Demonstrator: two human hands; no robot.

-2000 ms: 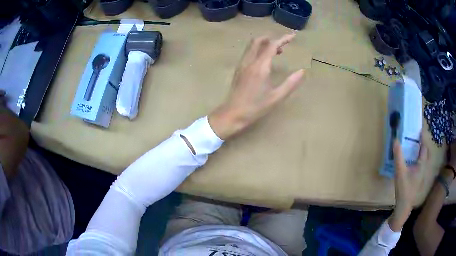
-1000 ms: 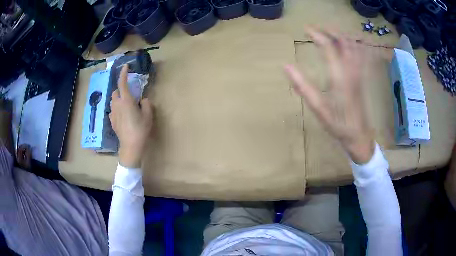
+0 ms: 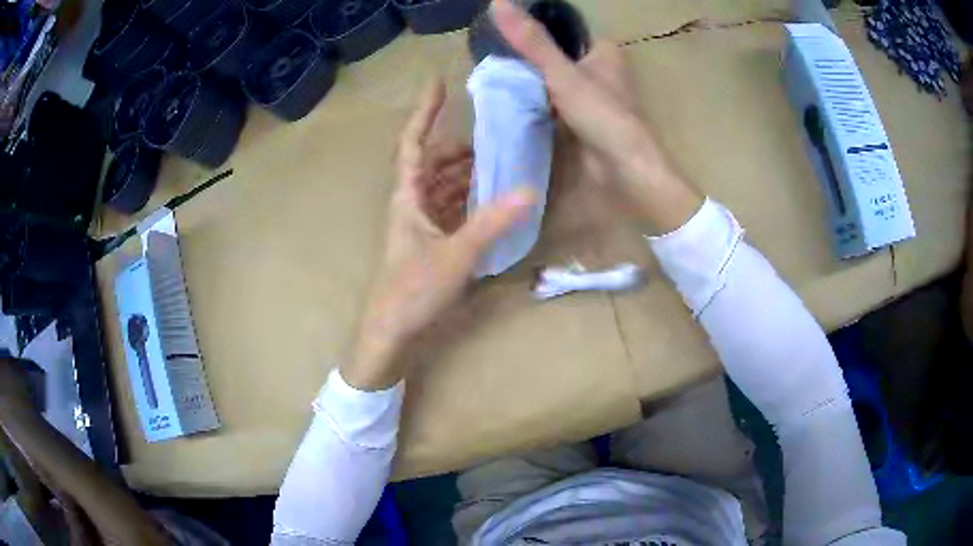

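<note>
A mini fan in a white sleeve [image 3: 510, 160] is upright in the picture over the middle of the table, its dark head at the top. My right hand [image 3: 608, 112] grips it at the head, thumb across the front. My left hand [image 3: 427, 229] is at the left of the sleeve, its thumb over the lower part; blur hides whether it grips. A small white cable bundle [image 3: 589, 280] lies on the brown covering below right of the fan.
One blue and white retail box [image 3: 165, 341] is at the left and another [image 3: 848, 144] at the right. Dark fan housings [image 3: 288, 75] are grouped at the back left. Small dark parts [image 3: 912, 43] are heaped at the back right. A person's arm [image 3: 64, 459] is at the lower left.
The fan has moved from beside the left box to the middle, in my right hand. My left hand has left the left box. The cable bundle now shows on the table.
</note>
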